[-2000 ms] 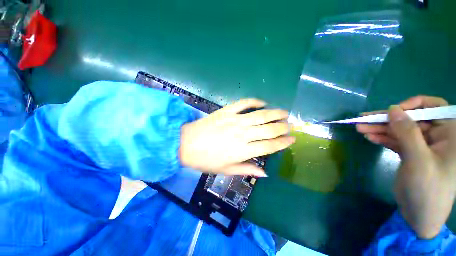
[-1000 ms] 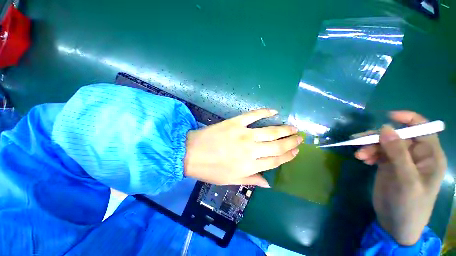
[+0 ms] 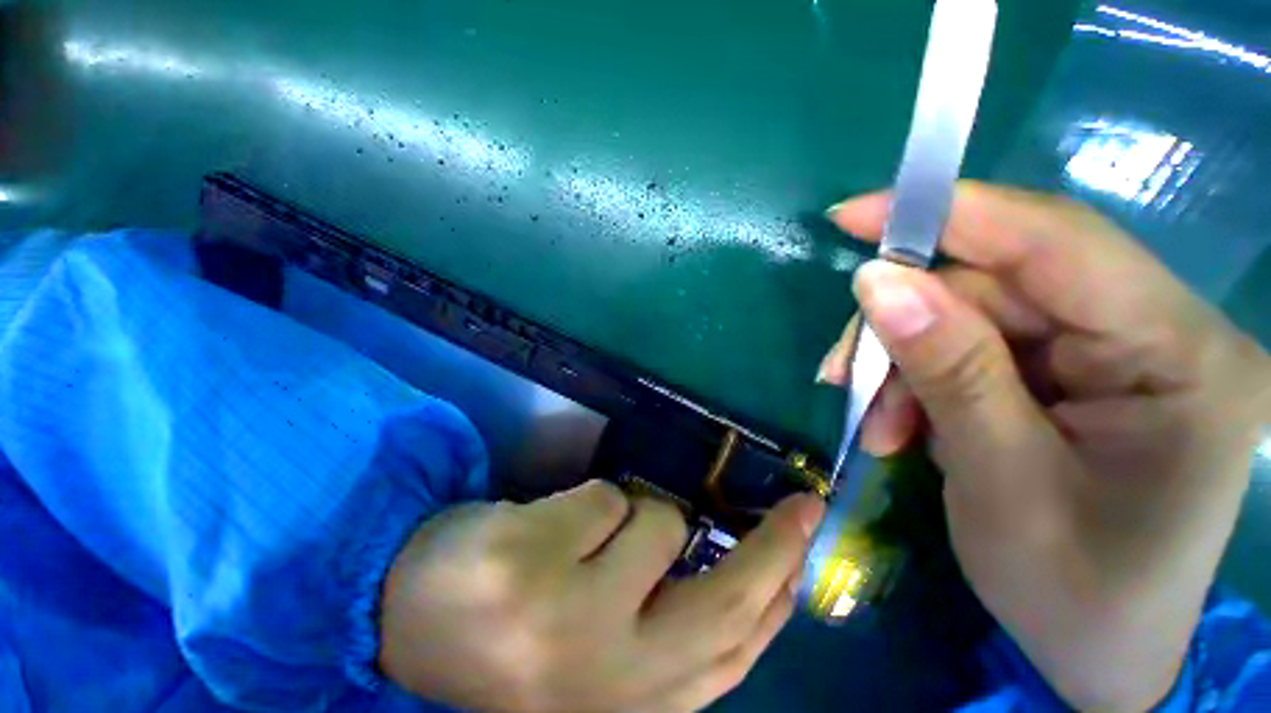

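The black tablet housing (image 3: 488, 332) lies at a slant on the bench, its slotted edge facing away. My right hand (image 3: 1031, 376) holds silver-white tweezers (image 3: 927, 153), pointing down to the housing's right corner. The tweezer tips are beside my left fingertips. My left hand (image 3: 599, 599) rests over the circuit board end and covers much of it. Whether its fingertips pinch anything is hidden. An amber flex cable (image 3: 723, 457) shows on the housing near the corner. A small yellow piece (image 3: 804, 469) is at the corner by the tips.
The glossy dark green bench (image 3: 669, 98) has strong reflections. Shiny yellow tape (image 3: 843, 582) lies just right of my left fingers. The clear plastic sheet (image 3: 1157, 98) is at the upper right. My blue left sleeve (image 3: 209, 460) covers part of the housing.
My left hand has moved from beside the tape sheet back onto the board end. My right hand has brought the tweezers from the sheet to the housing's corner, now steeply angled. The view is closer.
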